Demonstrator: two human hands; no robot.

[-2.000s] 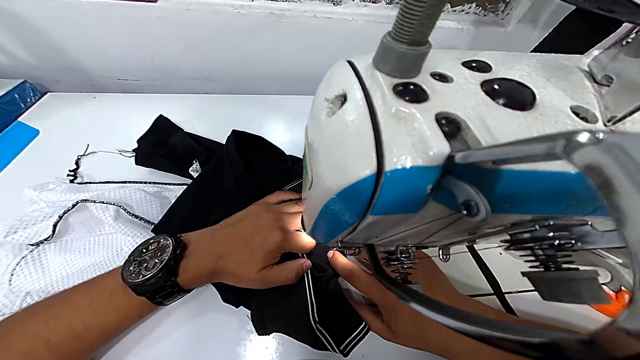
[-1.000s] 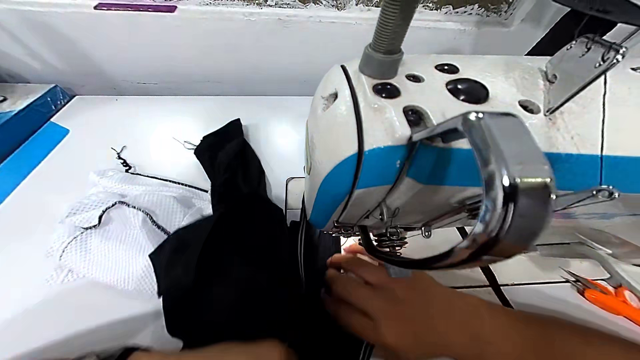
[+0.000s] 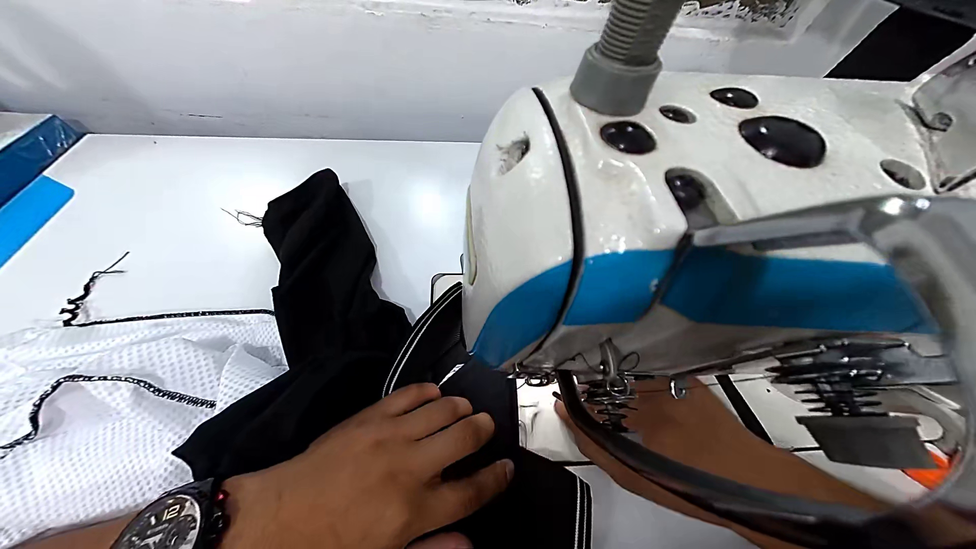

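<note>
My left hand (image 3: 381, 465), with a black wristwatch (image 3: 171, 518) at its wrist, lies on black fabric (image 3: 328, 328) just left of the presser area of a white and blue sewing machine (image 3: 640, 229). Its fingers are slightly spread over the cloth; a grip is not visible. White-striped black trim (image 3: 419, 335) curves along the cloth beside the machine head. Behind the dark curved bar, my right hand (image 3: 610, 450) reaches in beneath the machine arm; its fingertips are hidden. White mesh fabric (image 3: 252, 351) with a black overlocked edge lies left of the black cloth.
Orange-handled scissors (image 3: 926, 473) lie at the right, partly hidden by the chrome guard (image 3: 900, 229). A blue box (image 3: 38, 156) and a flat blue item (image 3: 34, 213) are at the far left of the white table (image 3: 175, 191). A wall (image 3: 267, 76) runs behind it.
My left hand has moved from the bottom edge of the view up onto the black cloth. My right hand, in front of the needle area a second ago, is now farther right, under the machine arm.
</note>
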